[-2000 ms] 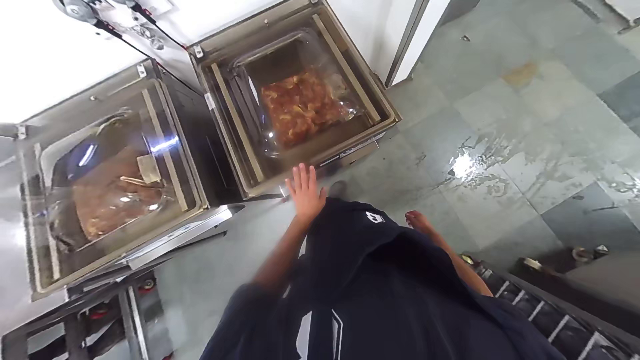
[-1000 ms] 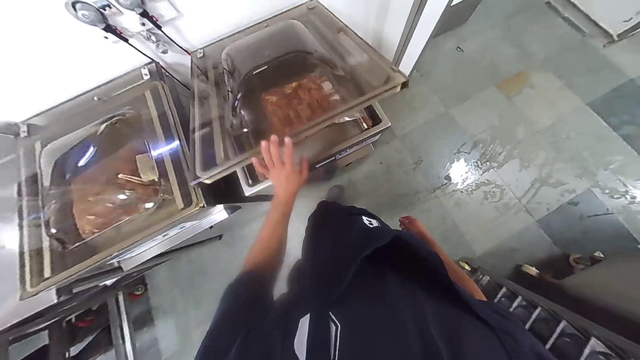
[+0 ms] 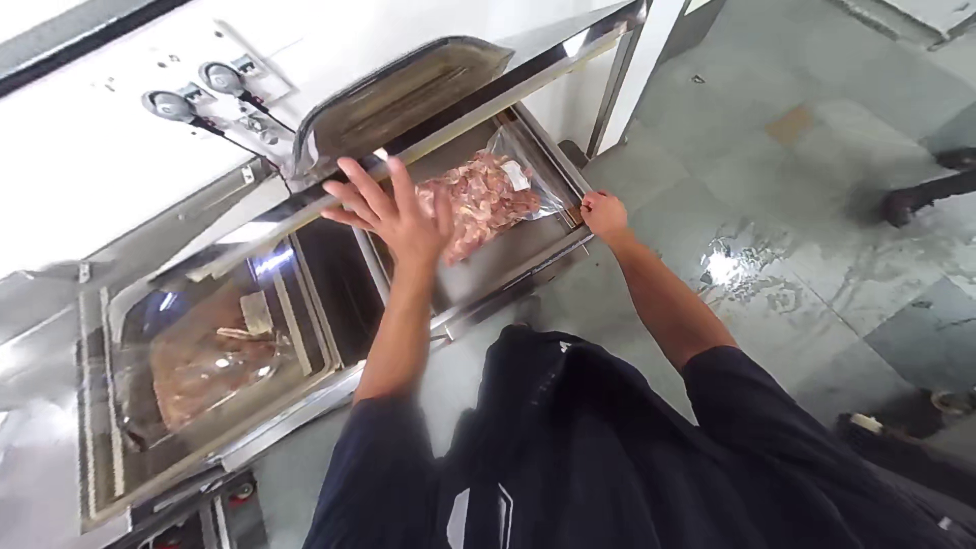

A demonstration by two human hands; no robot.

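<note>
A clear plastic bag of cut raw meat [image 3: 488, 200] with a white label lies in the open chamber of a vacuum sealing machine [image 3: 499, 263]. The domed transparent lid [image 3: 404, 95] stands tilted up behind it. My left hand [image 3: 408, 217], fingers spread, is at the lid's lower frame and partly covers the view of the bag's left end; whether it touches the frame is unclear. My right hand [image 3: 604, 215], fingers curled, is at the chamber's right front corner, close to the bag's open end; its fingertips are hidden.
A second vacuum sealer [image 3: 320, 385] on the left has its transparent lid down over bagged meat [image 3: 210, 358]. Plugs with cords [image 3: 171, 105] hang on the white wall. The tiled floor [image 3: 793, 252] is wet at right, where a dark shoe [image 3: 903, 206] shows.
The lid of the nearer sealer has risen from closed to steeply raised, uncovering the bag. My left hand has gone up with it. My right hand has come forward from my side to the chamber corner.
</note>
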